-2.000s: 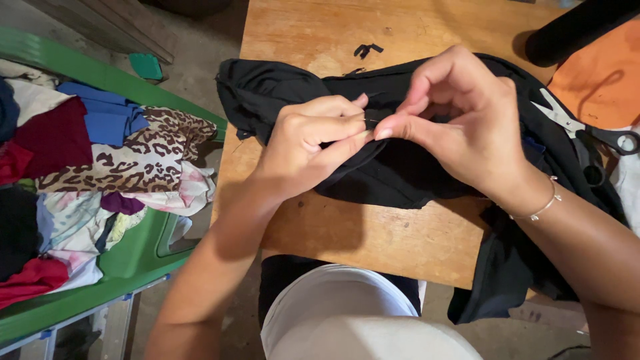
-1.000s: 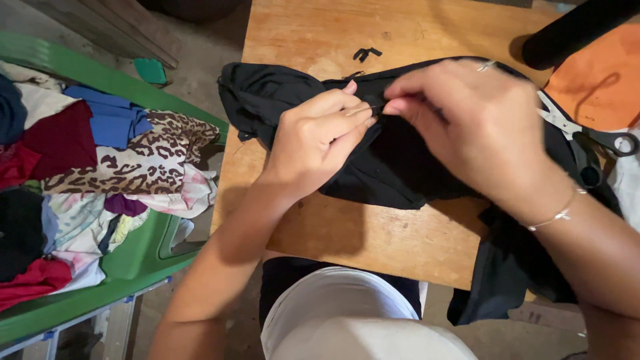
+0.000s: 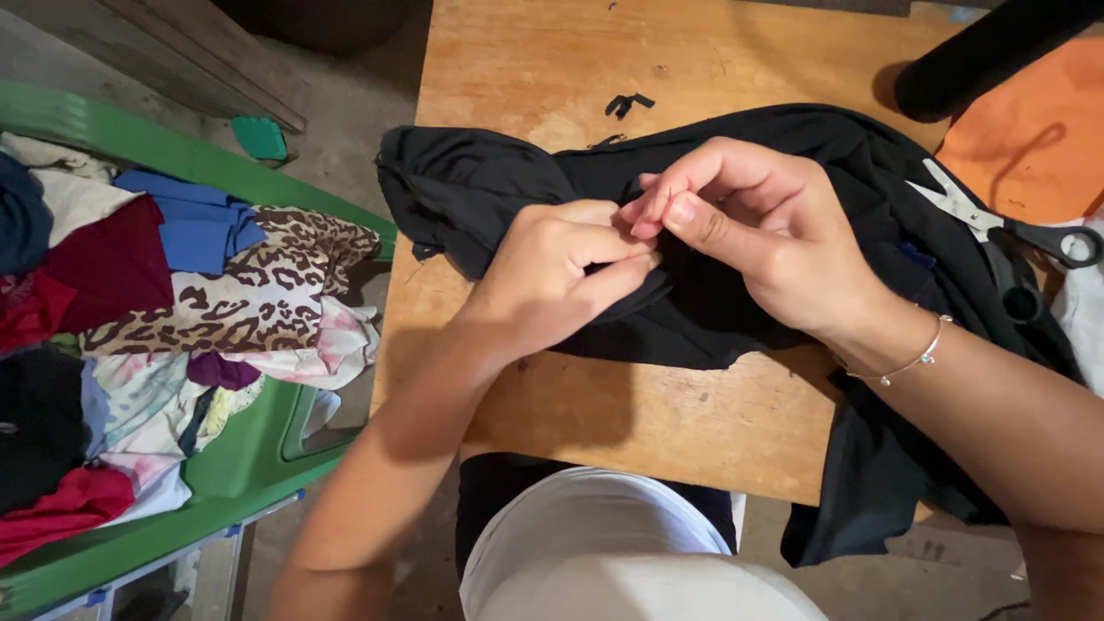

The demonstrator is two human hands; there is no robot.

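Observation:
A black cloth garment (image 3: pixel 707 319) lies bunched across the wooden table, one part of it hanging over the front edge at the right. My left hand (image 3: pixel 573 267) pinches a fold of this cloth between thumb and fingers. Close against it, my right hand (image 3: pixel 750 224) has thumb and forefinger nearly together at the left fingertips; whether a needle or thread is between them is too small to tell. Scissors (image 3: pixel 983 216) with black handles lie partly open on the cloth at the right. Small black scraps (image 3: pixel 630 105) rest on the table beyond the cloth.
At the left stands a green plastic bin (image 3: pixel 233 457) heaped with mixed clothes, a leopard-print cloth (image 3: pixel 250 302) among them. A black cylinder (image 3: pixel 992 60) and an orange cloth (image 3: pixel 1031 129) are at the far right of the wooden table (image 3: pixel 690 423). White fabric lies at the right edge.
My right hand swung a little away from the left between the earlier frames and is now back close to its fingertips. My left hand has stayed on the black cloth.

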